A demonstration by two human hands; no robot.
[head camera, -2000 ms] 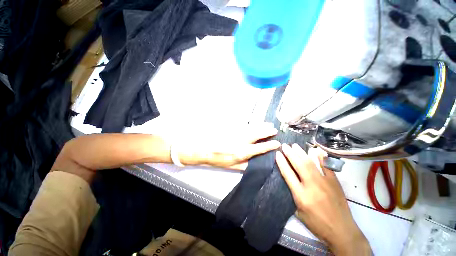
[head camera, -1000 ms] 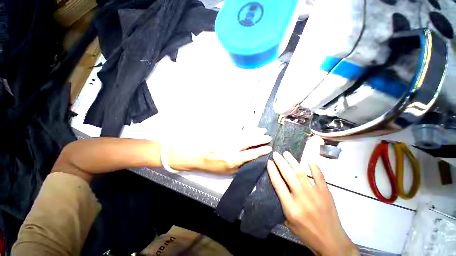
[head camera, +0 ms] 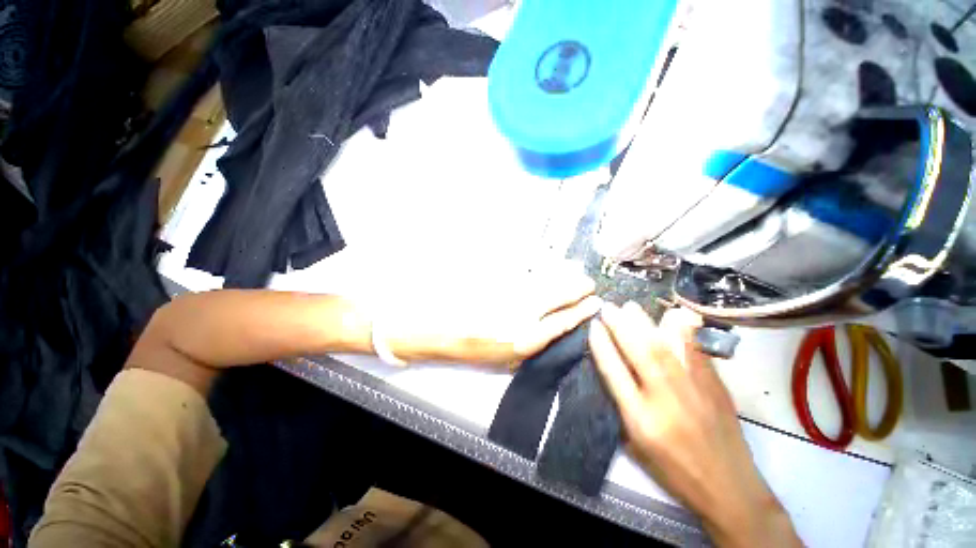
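A dark fabric strip (head camera: 583,423) lies under the needle area of the sewing machine (head camera: 696,139), and a second dark tail (head camera: 535,401) lies beside it; both reach the table's front edge. My left hand (head camera: 524,321) lies flat, its fingertips on the cloth just left of the needle area. My right hand (head camera: 658,385) presses on the strip with its fingertips close to the presser foot (head camera: 647,260). The fingertips of both hands nearly meet. The needle itself cannot be made out.
A pile of dark cut strips (head camera: 289,139) lies at the upper left. A blue rounded attachment (head camera: 573,86) is beside the machine head. Red and yellow scissor handles (head camera: 822,387), a small brown block (head camera: 956,386) and clear plastic (head camera: 926,508) lie at the right. Dark cloth (head camera: 80,321) hangs at the left.
The two tails have fed toward the machine, and their ends now lie nearer the table edge. My right hand has moved up and closer to the presser foot than one second ago.
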